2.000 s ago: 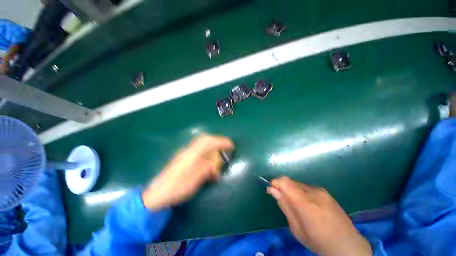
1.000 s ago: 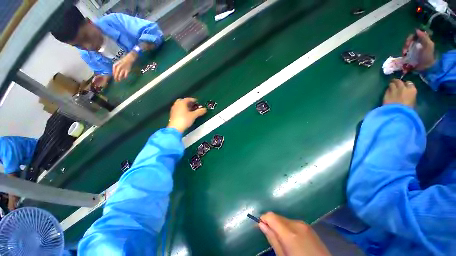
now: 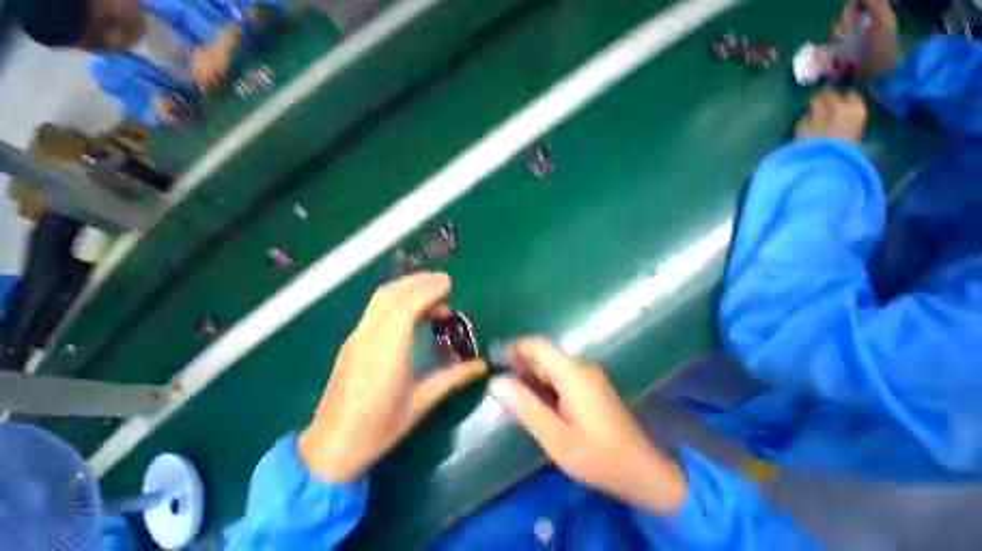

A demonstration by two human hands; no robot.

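My left hand [image 3: 379,371] holds a smartwatch case assembly [image 3: 454,336] between fingers and thumb above the green worktop [image 3: 603,264]. The unit is dark inside with a shiny rim. A yellow-tan finger cot [image 3: 466,370] covers the left thumb tip. My right hand [image 3: 581,420] is close at the unit's lower right, its fingers closed around the tweezers [image 3: 497,357], which are blurred and mostly hidden. Whether their tips touch the unit cannot be told. Loose watch units [image 3: 436,243] lie just beyond my left hand, blurred and partly hidden by it.
Another unit [image 3: 539,160] lies near the white rail [image 3: 474,161]. The conveyor belt [image 3: 355,140] beyond carries small units [image 3: 280,257]. A desk fan [image 3: 172,500] stands at lower left. A neighbouring worker's sleeve [image 3: 808,269] and hands with a pale wipe [image 3: 810,65] are at right. Another person sits across.
My left hand has come back from over the belt with a unit in it. My right hand has moved up and left beside it. The view has shifted.
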